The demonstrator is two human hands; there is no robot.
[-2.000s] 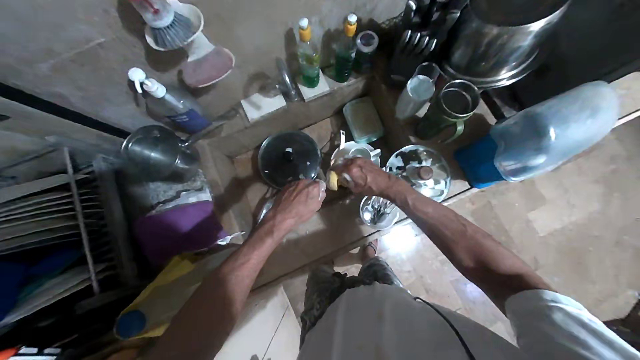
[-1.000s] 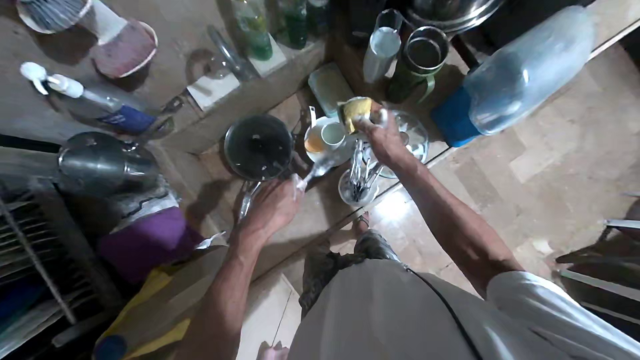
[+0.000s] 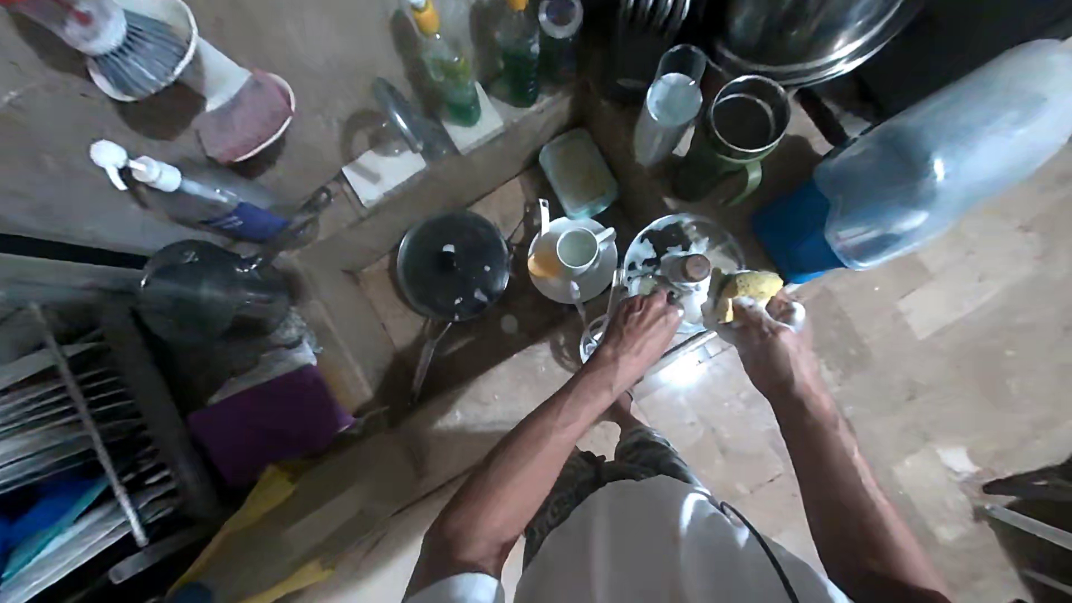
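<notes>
My right hand [image 3: 766,331], flecked with suds, grips a yellow sponge [image 3: 752,289] to the right of a soapy glass lid [image 3: 727,239]. At the lid's lower left edge is my left hand [image 3: 646,322], fingers bent; whether it grips the lid or something on it cannot be told. Partly behind that hand stands a cup of cutlery [image 3: 590,339]. Left of the lid, a white cup [image 3: 577,249] sits among white dishes [image 3: 586,285] holding something orange. A dark pan [image 3: 453,266] with suds on it lies further left, its handle toward me.
A large clear plastic bottle [image 3: 946,159] lies at the right by a blue container [image 3: 796,226]. Behind stand a glass [image 3: 670,109], a green mug [image 3: 737,134] and a metal pot [image 3: 804,33]. A soap dish [image 3: 578,173] sits at the basin's back; a dish rack [image 3: 92,419] is at left.
My left hand has moved right, from beside the pan to the glass lid. My right hand, with the sponge, has moved from near the white cup to the lid's right side.
</notes>
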